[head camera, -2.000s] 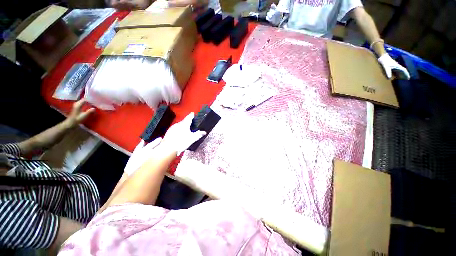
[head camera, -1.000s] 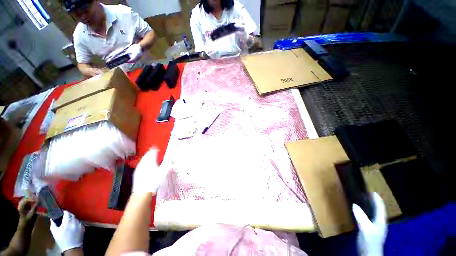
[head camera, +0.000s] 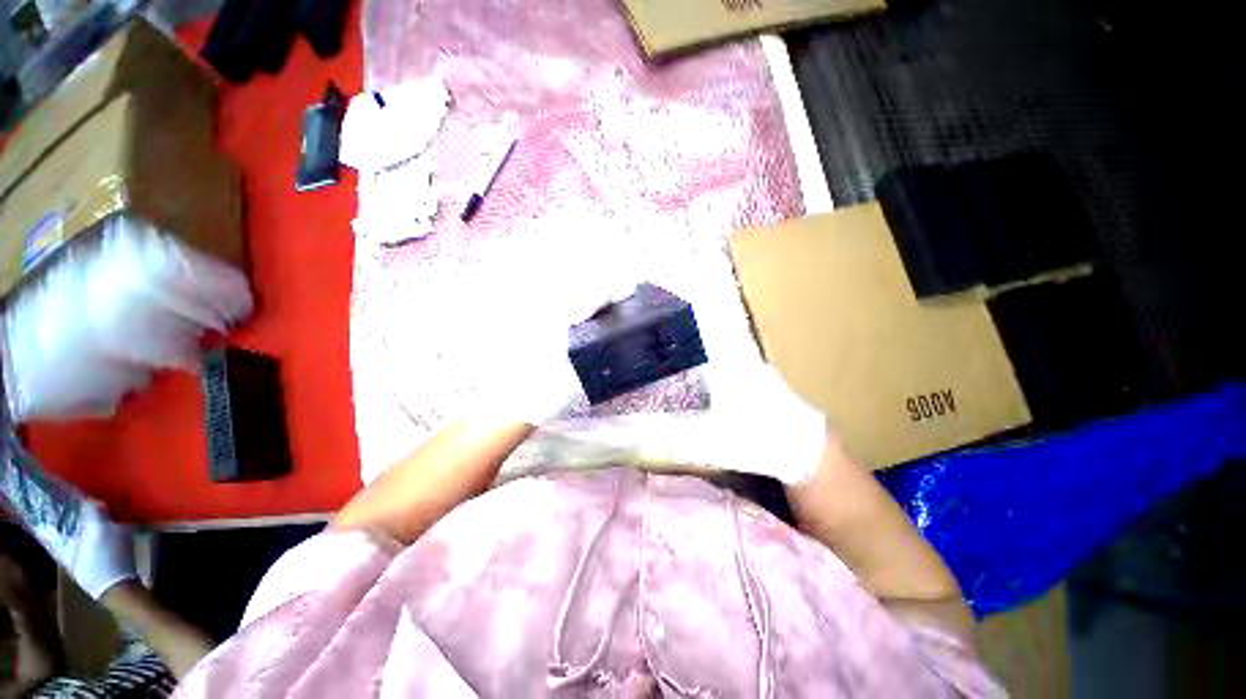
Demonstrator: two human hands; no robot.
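A dark part (head camera: pixel 637 344) is held up in front of my chest, above the overexposed pink padding. It is an oblong with a notch in its upper edge and small marks on the side facing me. My white-gloved left hand (head camera: pixel 551 404) is at its lower left corner; its fingers blend into the bright padding. My white-gloved right hand (head camera: pixel 768 417) grips it from the right. Another dark part (head camera: pixel 249 415) with a perforated side stands on the red cover (head camera: pixel 323 410) at the left.
A carton (head camera: pixel 130 150) spills white bags (head camera: pixel 116 317) at left. A co-worker's gloved hand (head camera: pixel 93 544) is below it. A phone-like slab (head camera: pixel 319 145), white cloths (head camera: pixel 396 126) and a pen (head camera: pixel 489 180) lie farther back. Cardboard (head camera: pixel 875 341) and dark parts (head camera: pixel 977 219) are by the conveyor (head camera: pixel 943 96).
My right hand has brought a dark part from the cardboard to the middle. My left hand has moved right from beside the part on the red cover to meet it. The view has tilted down.
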